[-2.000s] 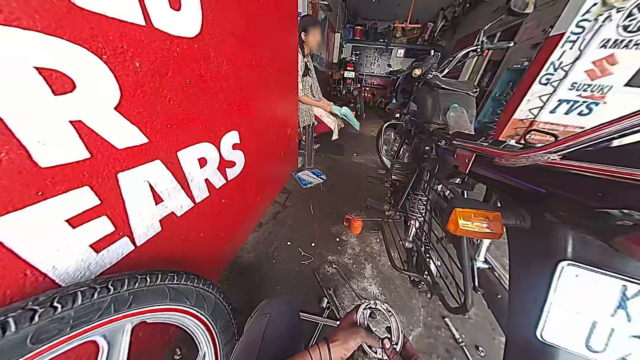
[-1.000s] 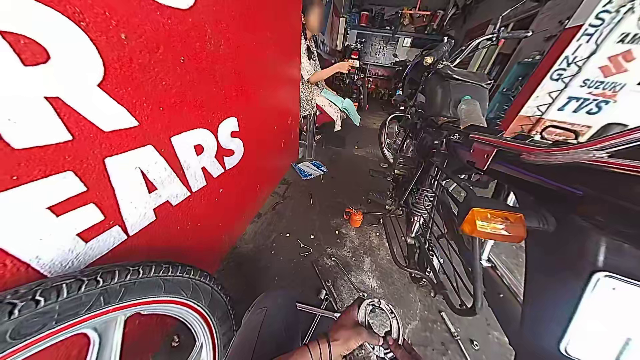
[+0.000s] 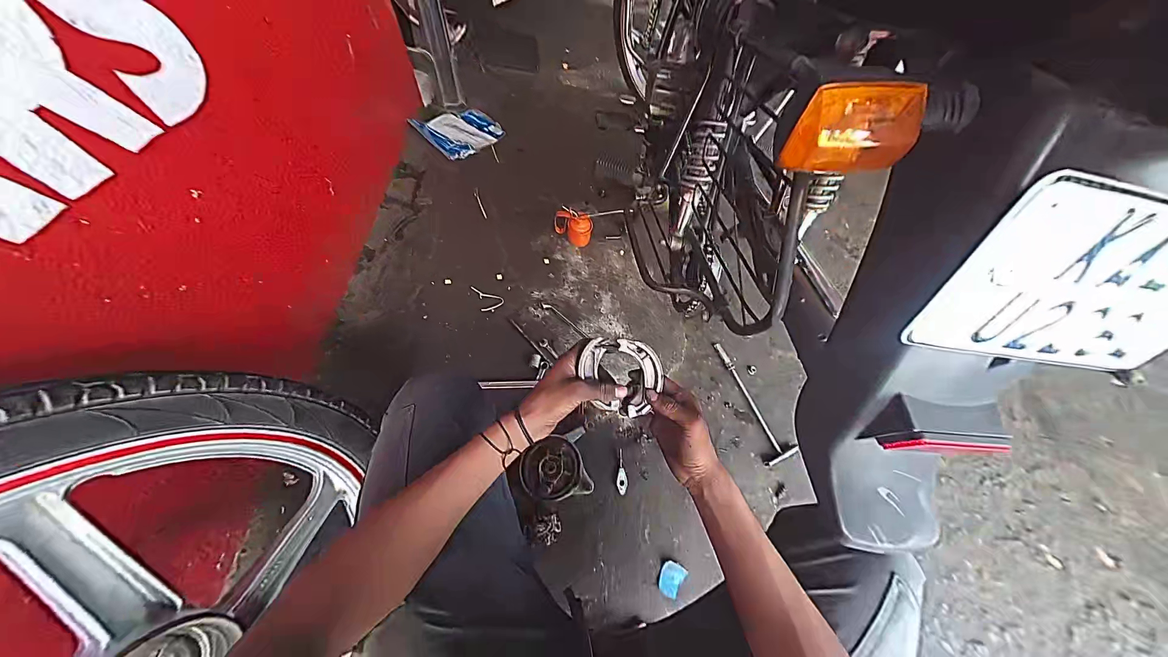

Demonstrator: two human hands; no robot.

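Note:
A pair of curved metal brake shoes (image 3: 653, 365) forms a ring between my two hands, held above the floor. My left hand (image 3: 558, 391) grips the ring's left side, the thumb across its lower part. At its right side, the fingers of my right hand (image 3: 680, 422) close on the other shoe. Below my left wrist, a round dark brake plate (image 3: 551, 467) lies near my leg. A small metal lever (image 3: 622, 480) rests on the floor below the shoes.
A spoked alloy wheel with tyre (image 3: 182, 401) stands at the left, by a red wall (image 3: 274, 182). A motorcycle's rear guard (image 3: 730, 283) and indicator (image 3: 858, 126) are at the right. An orange oil can (image 3: 578, 228), a T-handle wrench (image 3: 756, 401) and a blue scrap (image 3: 672, 578) lie on the floor.
The view has tilted down, and the person standing in the back is out of frame. Both hands still hold the ring of brake shoes.

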